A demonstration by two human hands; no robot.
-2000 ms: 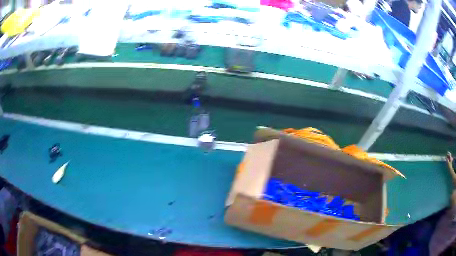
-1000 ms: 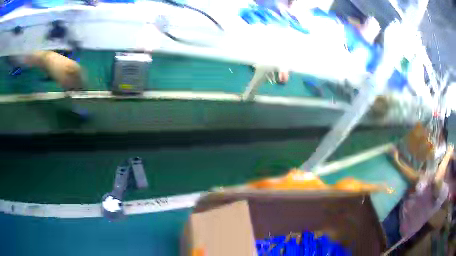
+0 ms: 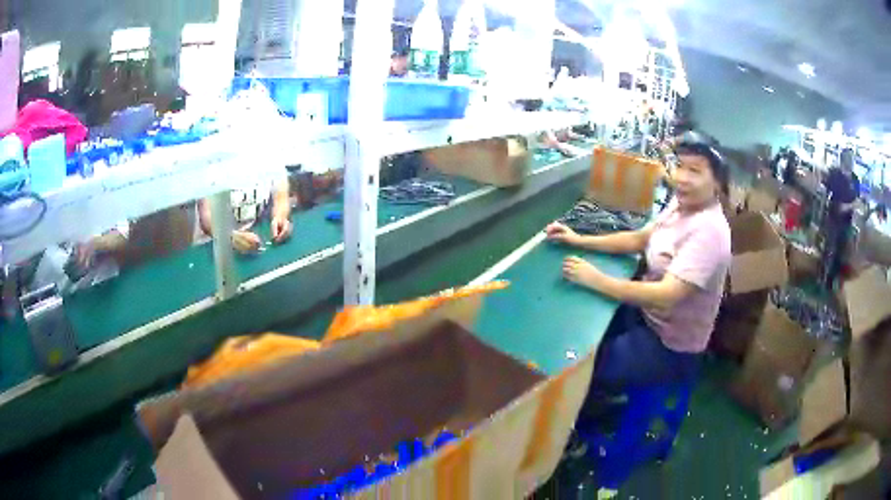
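A brown carton with orange tape (image 3: 488,441) stands open in front of me on the green bench (image 3: 532,317). Small bright blue parts (image 3: 376,479) lie in its bottom, partly cut off by the lower picture edge. Crumpled orange material (image 3: 259,354) lies along its far rim. Neither of my hands is in the picture.
A person in a pink shirt (image 3: 696,264) stands at the bench on the right, both forearms over it. Cartons (image 3: 777,356) stand on the floor beyond. A white post (image 3: 360,215) rises behind my carton. Another person's hands (image 3: 264,239) show across the belt. A grey box (image 3: 49,332) stands far left.
The view has swung right and up. The carton now shows at the lower left-centre, and the person in pink appears larger, turned towards me. The round cup-like part has left the picture.
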